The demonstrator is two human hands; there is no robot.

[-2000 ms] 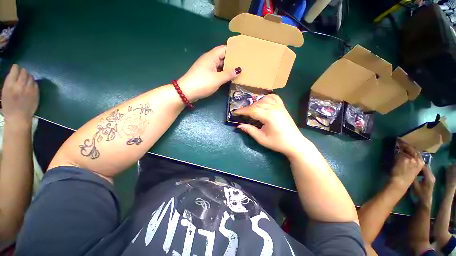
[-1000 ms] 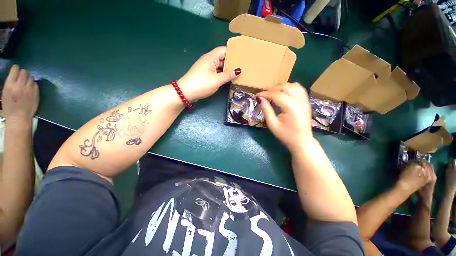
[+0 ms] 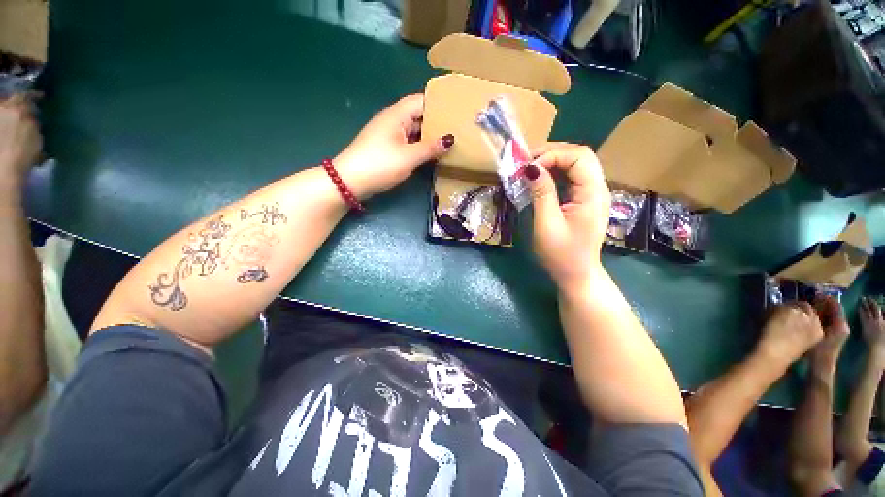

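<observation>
An open carton (image 3: 490,121), plain brown inside with its flapped lid standing up, is in front of me. My left hand (image 3: 393,146) grips the left edge of the lid, thumb on its inner face. My right hand (image 3: 570,209) pinches a small clear bag (image 3: 508,155) with dark and red contents, held up over the carton in front of the lid. A poly bag of parts (image 3: 469,214) with a dark loop lies in the carton. The bag's lower end is partly covered by my fingers.
Two more open cartons (image 3: 670,141) with bagged parts stand right of my right hand. Other people's hands (image 3: 801,330) work at another carton at the right; another arm is at the left edge. A blue bin (image 3: 532,29), brown box (image 3: 432,19) and black case (image 3: 820,82) stand behind.
My right hand has lifted the small clear bag up out of the carton. My left hand still holds the lid. The hand at the far left has moved up to the box there.
</observation>
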